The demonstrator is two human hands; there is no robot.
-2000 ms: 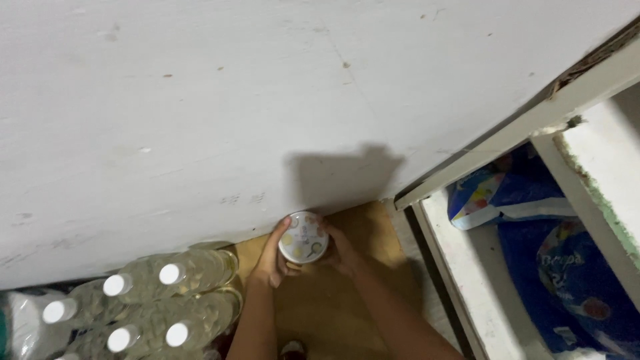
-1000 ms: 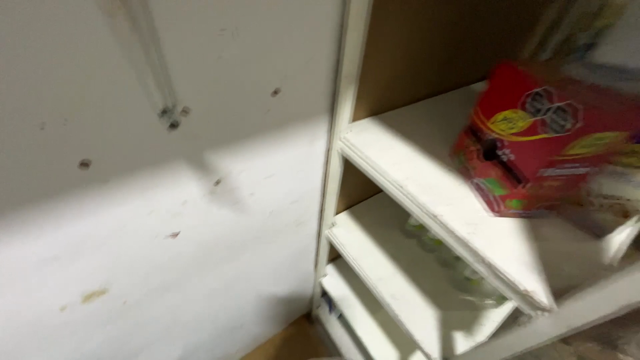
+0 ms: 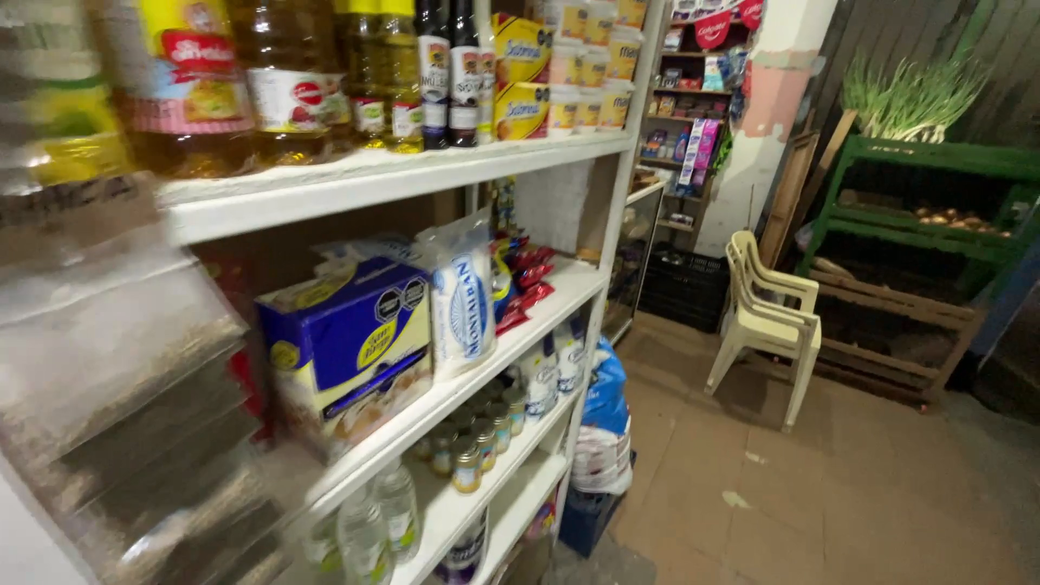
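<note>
Neither my left hand nor my right hand shows in the head view. White wooden shelves (image 3: 406, 188) run along the left. Bottles of cooking oil (image 3: 299, 97), dark sauce bottles (image 3: 465, 85) and white tubs (image 3: 597, 65) stand on the upper shelf. Below them are a blue and cream carton (image 3: 357, 333), a clear plastic bag of white contents (image 3: 463, 301) and red packets (image 3: 528, 284). Small jars (image 3: 466, 463) line a lower shelf, with clear bottles (image 3: 378, 520) nearby.
Blurred clear packets (image 3: 122, 366) hang close at the left. A stacked cream plastic chair (image 3: 772, 325) stands on the tiled floor (image 3: 715, 504). Behind it are a green wooden rack (image 3: 934, 191) with green onions (image 3: 914, 97) and a black crate (image 3: 682, 288). A blue and white sack (image 3: 603, 422) leans by the shelves.
The view has swung far from the wall corner to the shelves and room. Two seconds ago both hands were around a round container with a patterned top; hands and container are now out of view.
</note>
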